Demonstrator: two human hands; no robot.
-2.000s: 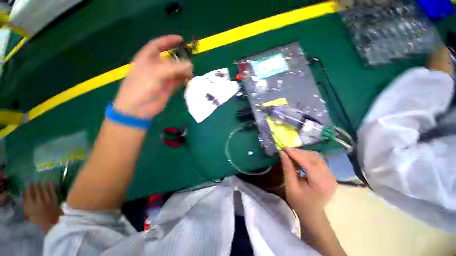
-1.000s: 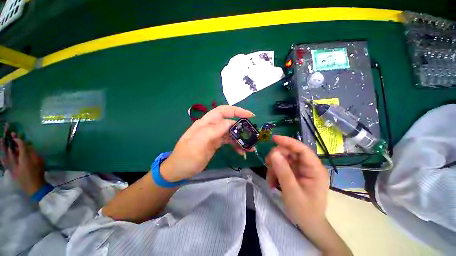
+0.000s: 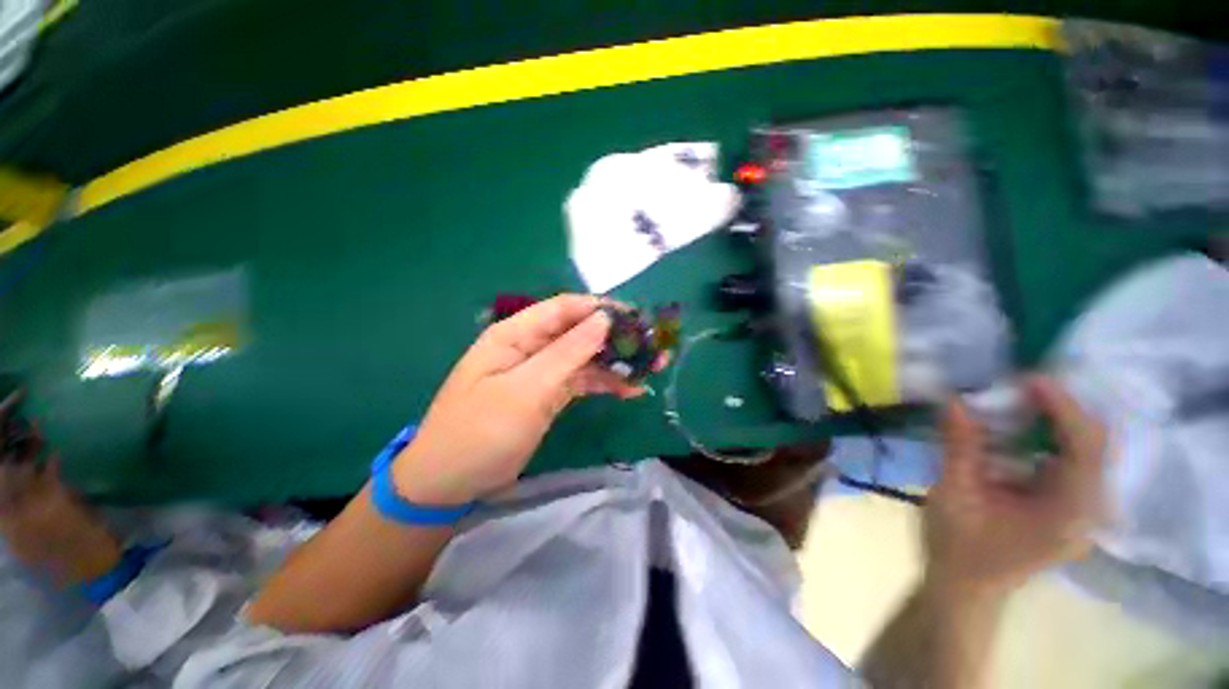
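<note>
My left hand (image 3: 506, 390), with a blue wrist band, pinches a small black housing (image 3: 623, 339) with shiny parts inside; a yellowish flap sticks out at its right. My right hand (image 3: 1018, 491) is blurred at the lower right corner of the grey glue controller (image 3: 795, 316). Its thumb and fingers are around the rear part of the dispensing syringe (image 3: 964, 323), whose green end shows faintly between them. The syringe's front part is over the controller, right of the yellow note (image 3: 857, 337); its tip is too blurred to make out.
White paper (image 3: 640, 215) with black smears lies left of the controller. A red coil (image 3: 510, 308) is partly behind my left hand. A clear blister tray (image 3: 1152, 128) is at the upper right. A clear bag (image 3: 162, 316) and a neighbour's hand (image 3: 54, 512) are left; another person's sleeve (image 3: 1159, 364) is right.
My right hand has moved from beside the housing to the syringe at the right. The syringe has shifted right, off the yellow note. My left hand still holds the housing, now turned in the fingers.
</note>
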